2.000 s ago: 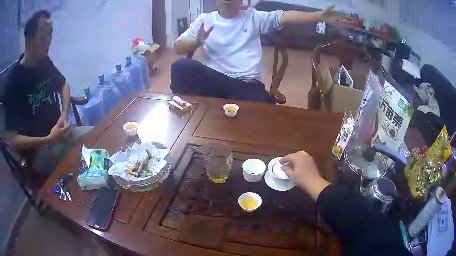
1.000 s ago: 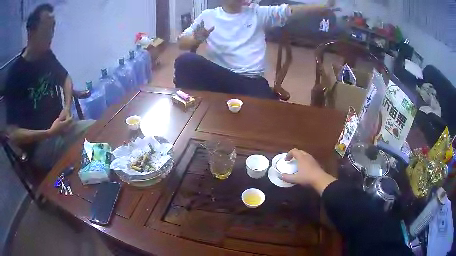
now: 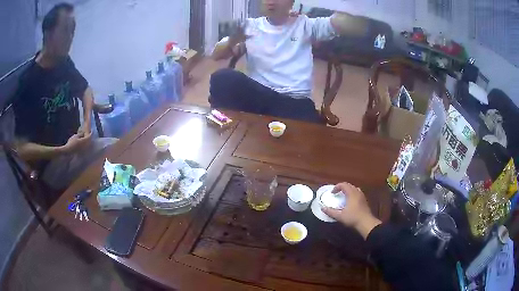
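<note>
My bare right hand (image 3: 354, 207) reaches in from the right, its fingertips on the lid of the white gaiwan (image 3: 330, 198), which sits on a white saucer (image 3: 320, 213). The hand covers the gaiwan's right side. Left of it stands a taller white cup (image 3: 299, 198) with a dark spot inside. The clear glass fairness pitcher (image 3: 259, 196) stands further left with yellow tea at its bottom. A small white tea cup (image 3: 293, 232) with yellow tea is nearer to me. All stand on the dark slotted tea tray (image 3: 227, 238). My left hand is not in view.
At left are an ashtray (image 3: 171, 206) with tissue and butts, a tissue pack (image 3: 116, 187), a smartphone (image 3: 124, 231) and keys (image 3: 80, 206). Two guest cups stand further back. At right are a kettle (image 3: 442, 228), a glass pot (image 3: 422, 196) and packets. Two people sit opposite and left.
The view has shifted, so the table things sit further right in the picture. My right hand stays at the gaiwan lid. The person opposite has moved an outstretched arm.
</note>
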